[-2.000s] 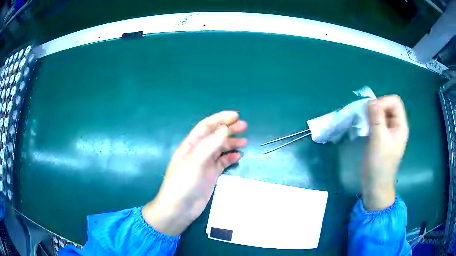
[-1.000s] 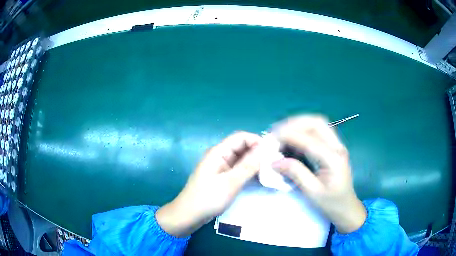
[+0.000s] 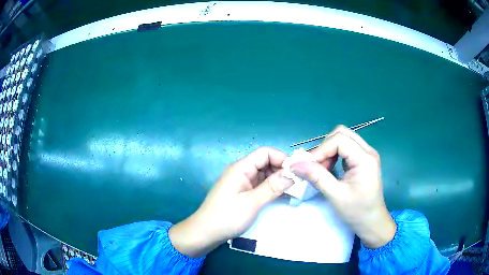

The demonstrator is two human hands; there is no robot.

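Observation:
My left hand (image 3: pixel 241 188) and my right hand (image 3: pixel 351 180) meet in front of me, above the white sheet (image 3: pixel 297 236). Between their fingertips they pinch the crumpled white wipe (image 3: pixel 298 188). Whether a small part is inside the wipe is hidden by the fingers. The silver tweezers (image 3: pixel 370 123) lie on the green bench just beyond my right hand, which covers part of them. A black patch (image 3: pixel 243 245) is at the sheet's near left corner.
The glossy green bench (image 3: pixel 161 96) extends around my hands. A clear blister tray (image 3: pixel 19 96) with rows of round whitish parts stands along the left edge. A white rail (image 3: pixel 279 12) curves across the far side, with a small black piece (image 3: pixel 149 26) on it.
My right hand has brought the wipe from the right to my left hand over the sheet. The tweezers, earlier partly under the wipe, are now uncovered by it. Both hands now pinch the wipe.

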